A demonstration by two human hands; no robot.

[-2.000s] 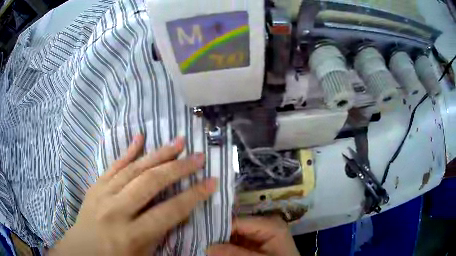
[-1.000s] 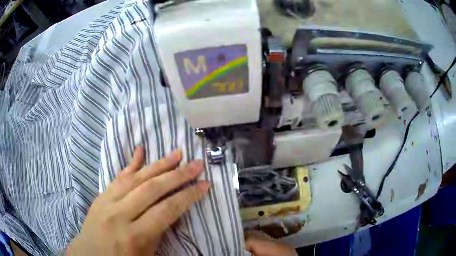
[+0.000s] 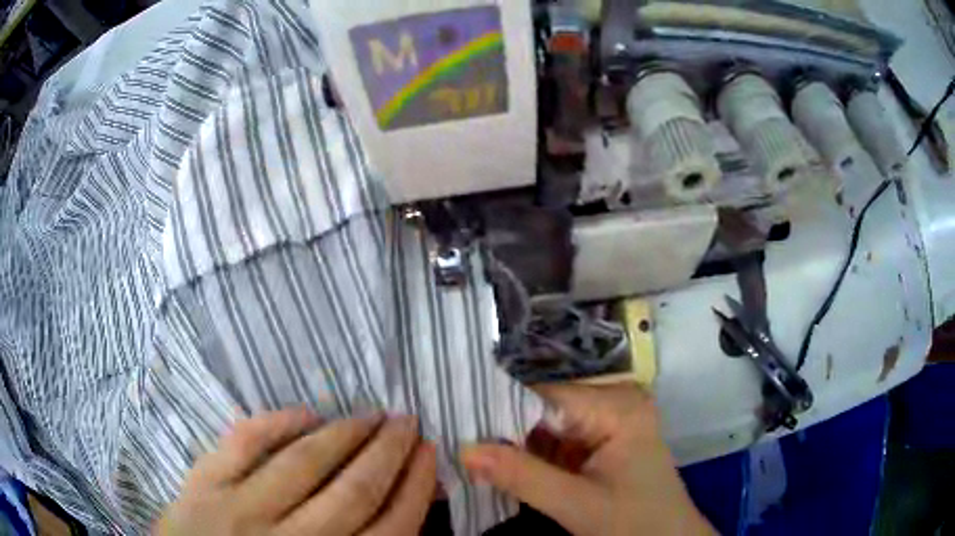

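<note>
The striped cloth (image 3: 283, 230) lies left of and under the overlock machine's white head (image 3: 450, 157), with a fold line across it. Its right edge runs under the shiny presser foot (image 3: 450, 266). My left hand (image 3: 304, 471) is at the bottom centre-left, fingers bent and gripping the cloth below the foot. My right hand (image 3: 586, 461) is at the bottom, right of the strip, with thumb and fingers pinching the cloth's right edge. Both hands are partly cut off by the lower picture edge.
Trimmings (image 3: 571, 335) heap in the yellowish waste opening (image 3: 641, 345) right of the foot. Dark snips (image 3: 762, 366) lie farther right on the white table (image 3: 869, 304), near a black cord (image 3: 853, 251). Ribbed tension knobs (image 3: 675, 136) stand above. Blue bins (image 3: 827, 461) are below.
My left hand has moved down from beside the foot and its fingers have bent around cloth. My right hand has come up into view and pinches the edge. More cloth lies folded left of the foot.
</note>
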